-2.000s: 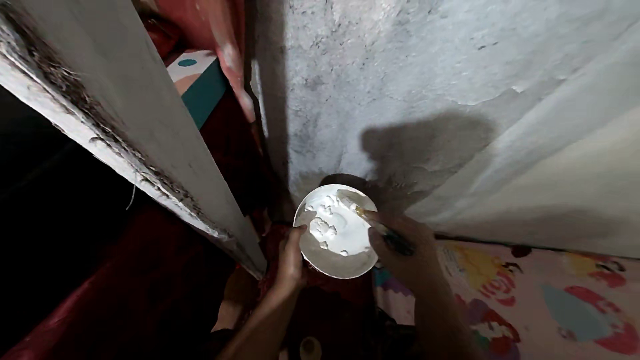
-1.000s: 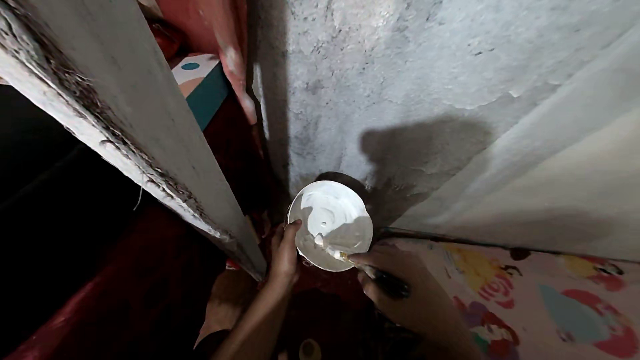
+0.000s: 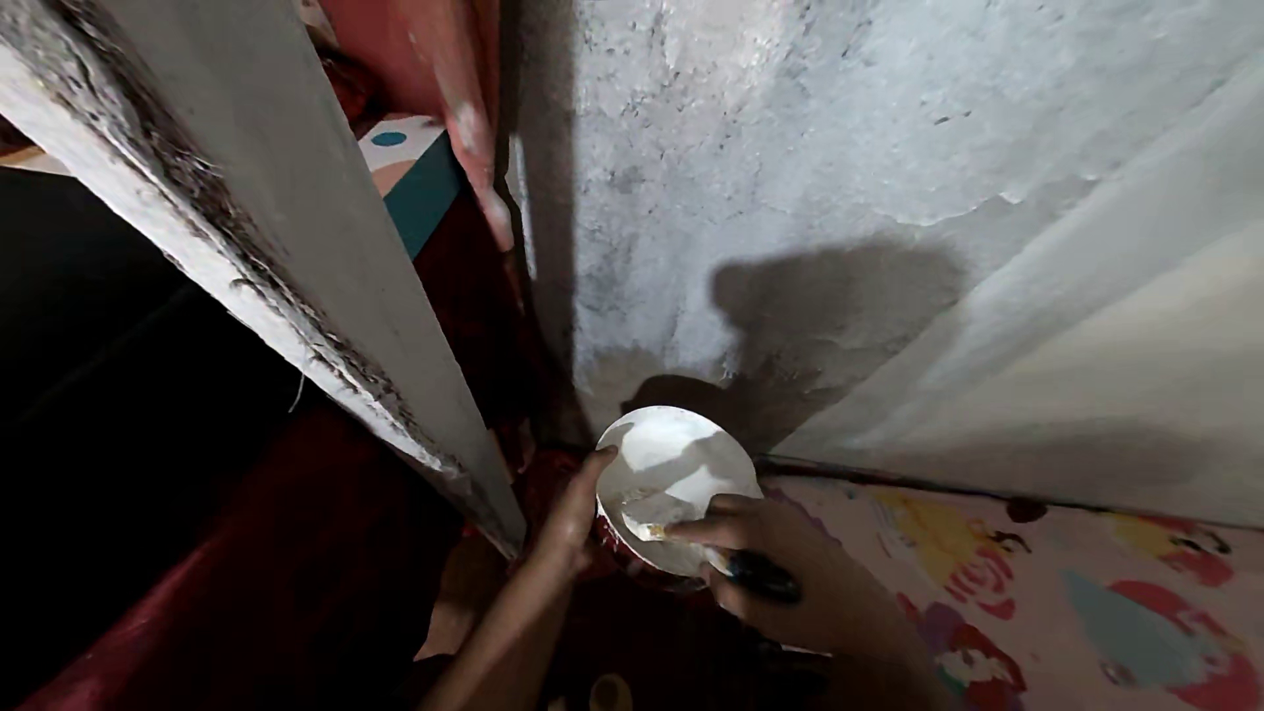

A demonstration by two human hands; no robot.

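Observation:
A round tub (image 3: 681, 444) with a white inside and some red on its outer side is low in the middle, holding white material. My left hand (image 3: 576, 504) grips its left rim, the thumb over the edge. A tool with a black handle (image 3: 765, 576) is in my right hand (image 3: 780, 553), over the right and lower part of the tub. The tool's coated end (image 3: 652, 518) lies inside the tub, against the white material. Part of the tool is hidden by my fingers, and its exact kind cannot be told.
A rough grey plastered wall (image 3: 671, 197) rises behind the tub. A pale post with a ragged edge (image 3: 395, 326) slants down on the left, a teal-sided box (image 3: 425, 197) beyond it. A pink sheet with printed figures (image 3: 1047, 592) lies at the lower right.
The white lumps seen in the tub two seconds ago no longer show as lumps. My right hand and the tool have shifted about over the tub; my left hand stays at its rim.

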